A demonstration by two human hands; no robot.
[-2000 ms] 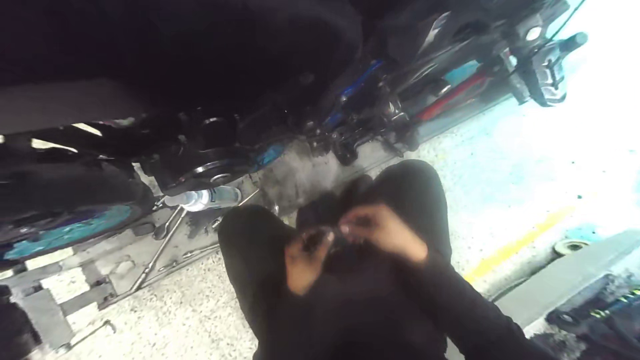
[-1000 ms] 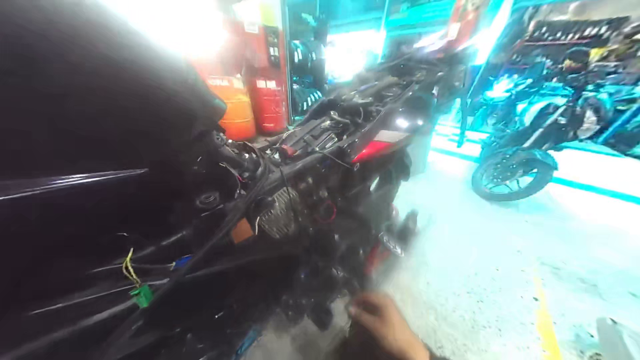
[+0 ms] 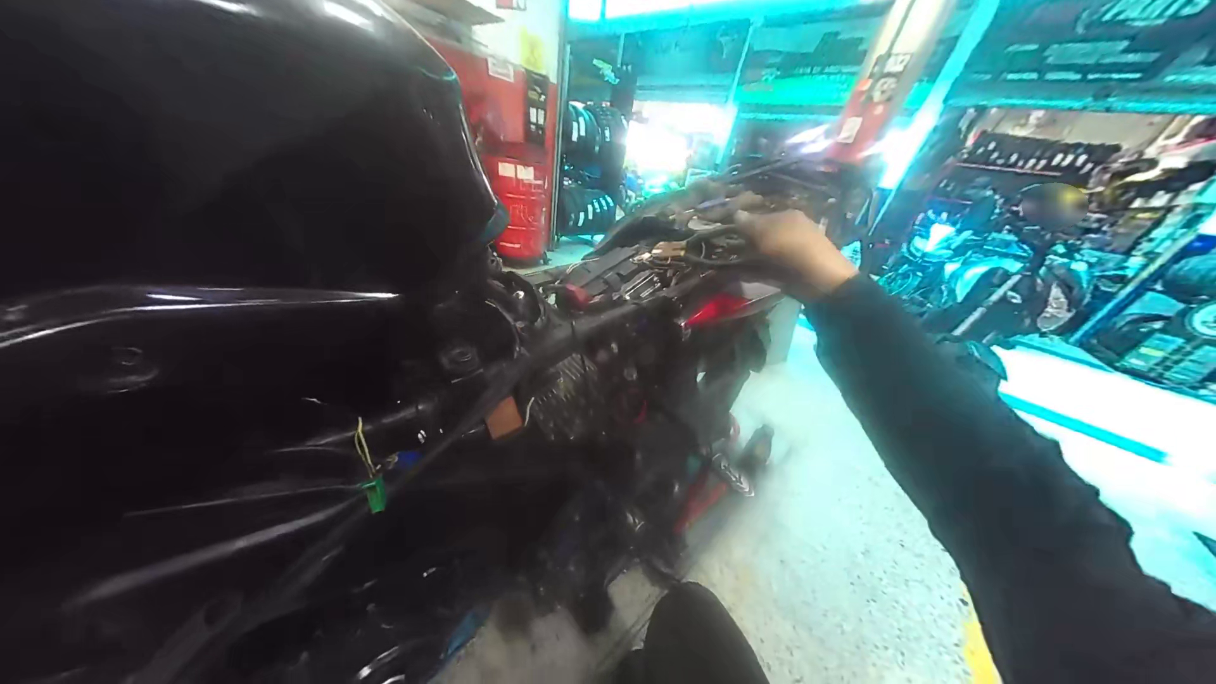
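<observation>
My right hand (image 3: 793, 249) reaches out over the rear of a partly stripped motorcycle, its fingers blurred and at the frame among dark parts; whether they hold anything cannot be told. Just left of the fingers lie metal tools (image 3: 646, 283) and cables on the open frame. Below the hand is a red tail panel (image 3: 717, 310). In the left half is the glossy black fuel tank (image 3: 237, 142), with a green connector (image 3: 374, 493) on yellow wires beneath it. An orange-brown block (image 3: 504, 418) sits beside the finned engine part (image 3: 565, 389). My left hand is out of view.
A red drum (image 3: 521, 214) and a rack of tires (image 3: 587, 171) stand behind the motorcycle. At the right are another parked motorcycle (image 3: 1021, 285) and a person, partly hidden. My knee (image 3: 698, 632) is at the bottom, above speckled floor (image 3: 836, 532).
The view has swung up from my lap, where both hands were together two seconds ago. My right hand has moved from low beside the motorcycle up onto its rear frame.
</observation>
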